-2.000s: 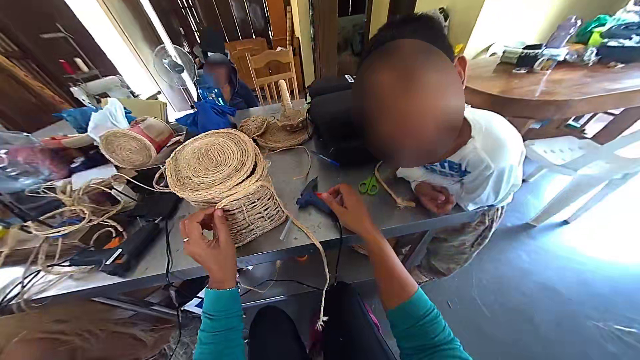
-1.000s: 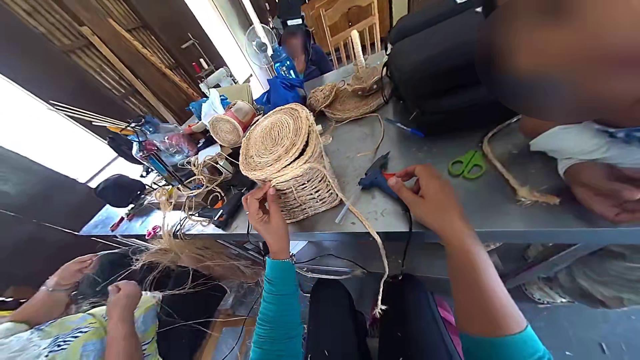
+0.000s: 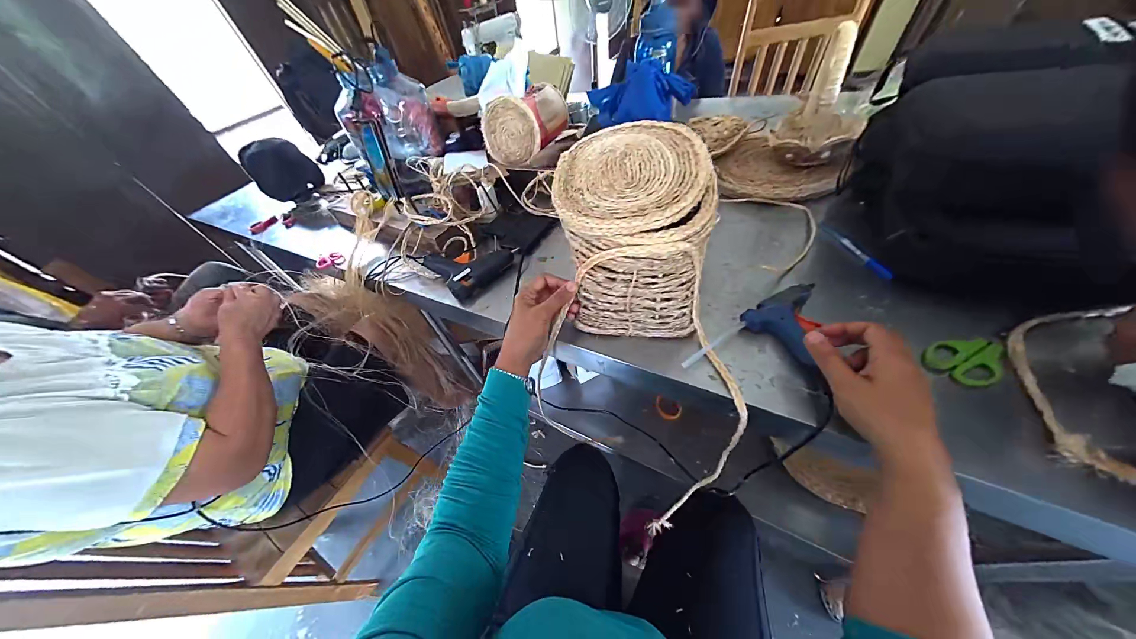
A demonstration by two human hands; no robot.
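Observation:
A woven fiber basket point(image 3: 635, 288) stands on the metal table, with a coiled round lid point(image 3: 635, 173) on top and a dark gap under part of its rim. My left hand point(image 3: 538, 315) pinches a braided fiber cord at the basket's lower left side. That cord loops across the basket's front, and a frayed cord end point(image 3: 723, 457) hangs over the table edge. To the right, my right hand point(image 3: 865, 377) has its fingertips at the red trigger of a blue hot glue gun point(image 3: 781, 324), which lies on the table; how firmly they hold it I cannot tell. A glue stick point(image 3: 713, 346) lies beside the gun.
Green-handled scissors point(image 3: 964, 360), a blue pen point(image 3: 856, 253) and a black bag point(image 3: 1003, 169) are at the right. Behind the basket are coiled mats point(image 3: 772, 169) and a cord roll point(image 3: 513, 129). A dark glue gun point(image 3: 479, 273) lies left. A co-worker's hands point(image 3: 235, 311) handle loose fibers at far left.
The view has swung left and nearer, bringing the co-worker with fibers into sight. My left hand stays at the basket's side and my right hand stays by the blue glue gun.

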